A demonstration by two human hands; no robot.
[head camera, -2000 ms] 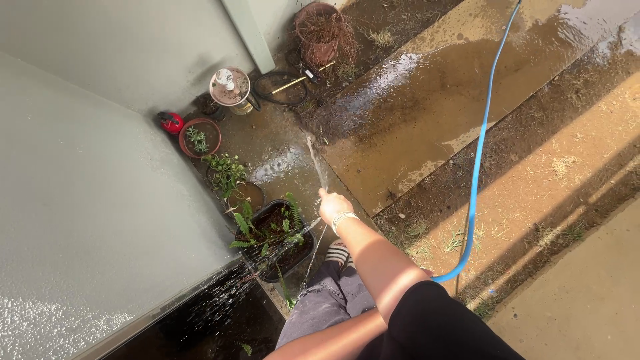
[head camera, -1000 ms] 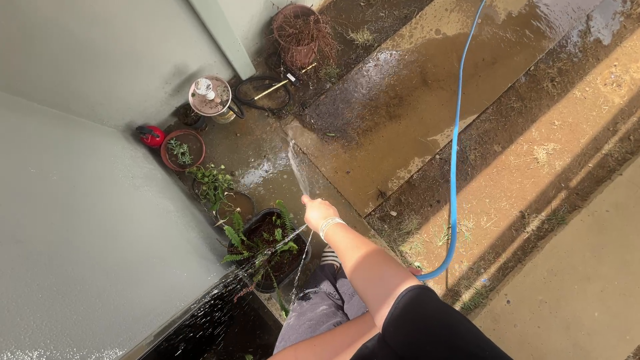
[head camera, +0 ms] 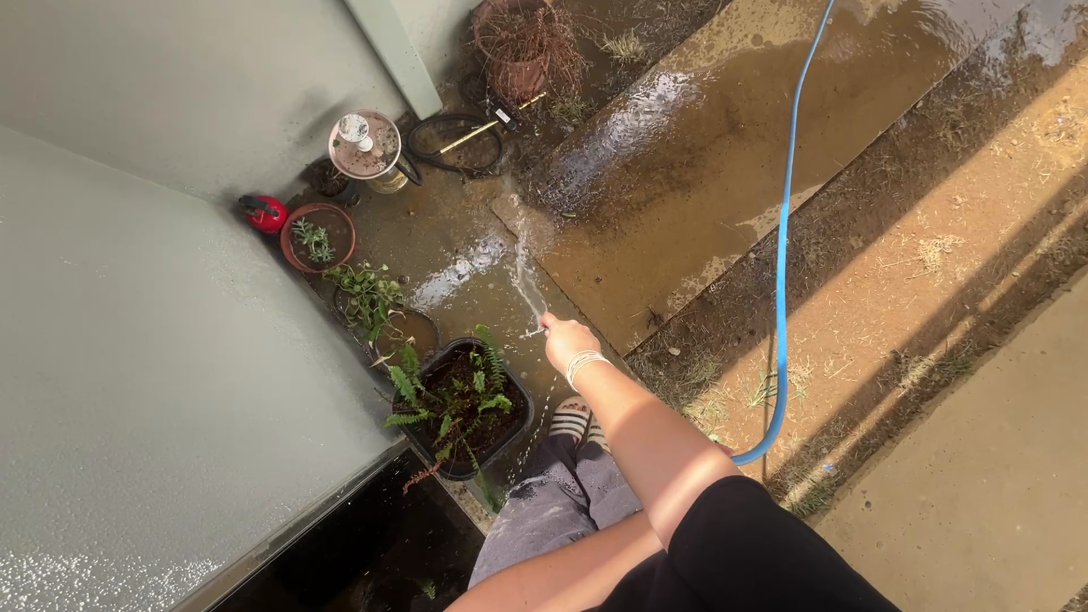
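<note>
My right hand (head camera: 571, 342), with pale bands at the wrist, is closed around the end of a hose, which its fingers hide. A stream of water (head camera: 529, 276) leaves it towards the wet paving, and thin drops fall below. My left forearm (head camera: 557, 565) crosses under the right one. Only a sliver of my left hand (head camera: 722, 448) shows beside the blue hose (head camera: 781, 314); its grip is hidden. Left of my right hand stands a black planter (head camera: 529, 410) with a fern (head camera: 408, 387). A leafy plant (head camera: 367, 293) and a terracotta pot with a succulent (head camera: 313, 240) are farther up.
Grey walls (head camera: 170, 340) border the left side. A red container (head camera: 265, 214), a bucket (head camera: 389, 180), a coiled black hose (head camera: 456, 143) and a pot of dry stems (head camera: 520, 76) stand along them. Wet slabs (head camera: 663, 204) and bare soil (head camera: 918, 255) lie to the right. My sandals (head camera: 569, 418) are near the planter.
The sideways spray that crossed the fern planter towards the left wall in the earlier frames no longer shows. My right hand still points the main stream at the paving.
</note>
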